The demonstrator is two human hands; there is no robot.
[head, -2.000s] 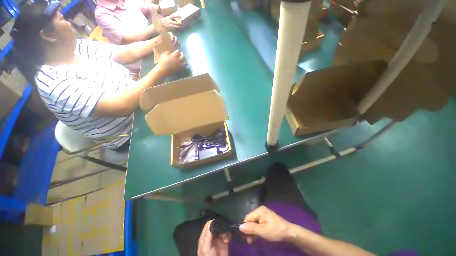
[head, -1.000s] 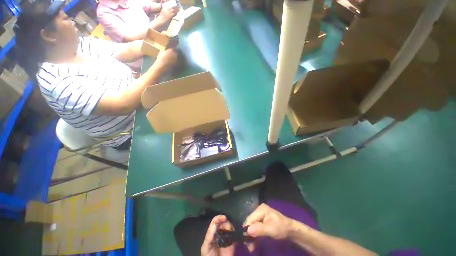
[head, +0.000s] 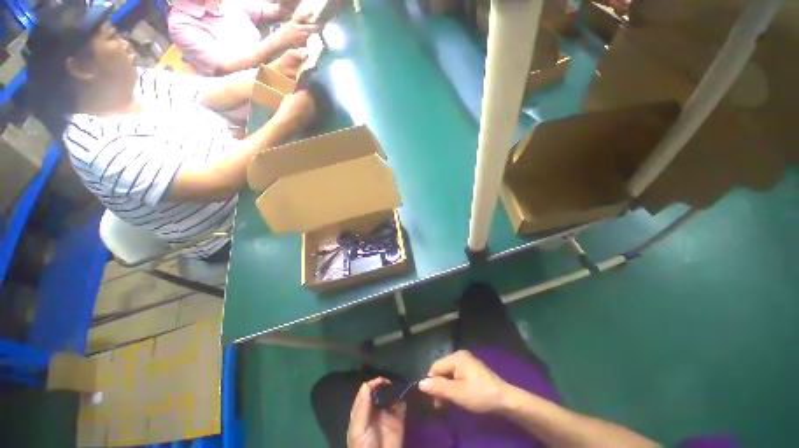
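Note:
A black cable bundle (head: 384, 395) is in my left hand (head: 375, 422), over my lap at the bottom of the view. My right hand (head: 463, 381) pinches a thin dark strand that runs to the bundle; whether it is a tie or a cable end, I cannot tell. An open brown carton (head: 355, 278) with its lid standing up lies near the table edge, in front of my hands. It holds black cables (head: 378, 241), shiny clear material and a pale block.
The green table (head: 280, 306) ends before my lap. A cream pipe upright (head: 501, 131) rises at its edge, with a larger open carton (head: 561, 188) to the right. Two people sit at the left, handling small boxes. Flattened cartons (head: 153, 385) lie lower left.
My right hand has drawn slightly away from the bundle, and a thin strand now shows between my hands. The two people at the left have moved their boxes.

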